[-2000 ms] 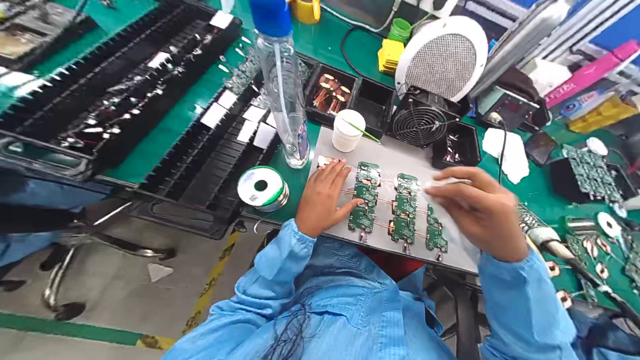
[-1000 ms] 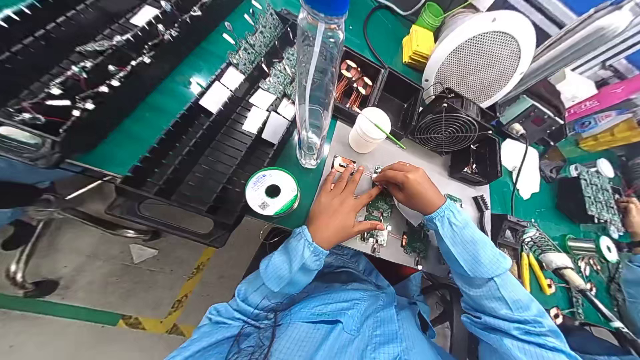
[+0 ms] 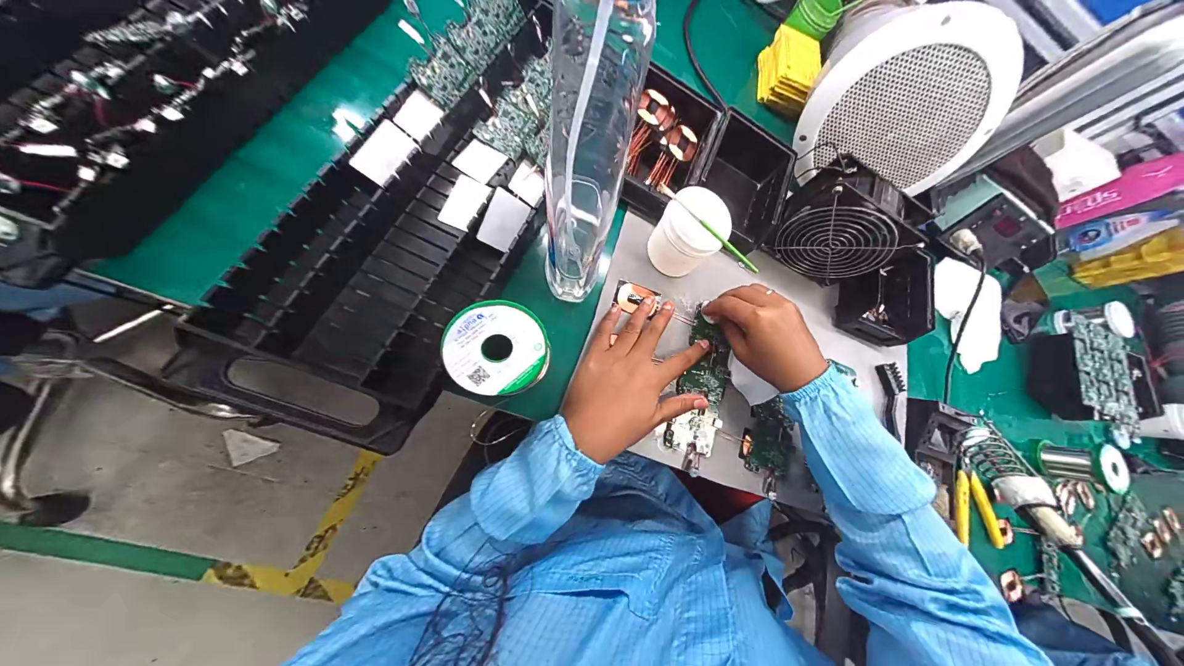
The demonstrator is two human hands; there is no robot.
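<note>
My left hand (image 3: 629,379) lies spread, palm down, its fingers reaching over a copper coil (image 3: 636,296) and its index finger and thumb on the left side of a green circuit board (image 3: 705,370). At the board's upper end, my right hand (image 3: 770,335) has its fingertips pinched together; what is between them is hidden. Something white, perhaps a wipe (image 3: 751,381), shows beneath the right hand. A second circuit board (image 3: 770,439) lies to the right on the grey mat (image 3: 735,476), partly under the right forearm. A white tub (image 3: 689,231) with a green stick across it stands beyond the hands.
Left of the mat are a solder spool (image 3: 496,348), a clear bottle (image 3: 592,148) and a slotted black rack (image 3: 370,305). Behind stand a bin of copper coils (image 3: 668,129) and a fan (image 3: 832,231). To the right are a brush (image 3: 892,393), yellow-handled pliers (image 3: 976,504) and a soldering iron (image 3: 1036,495).
My right hand has moved left from the right side of the boards to the upper end of the left board. My left hand has spread over that board's left side. The view has shifted.
</note>
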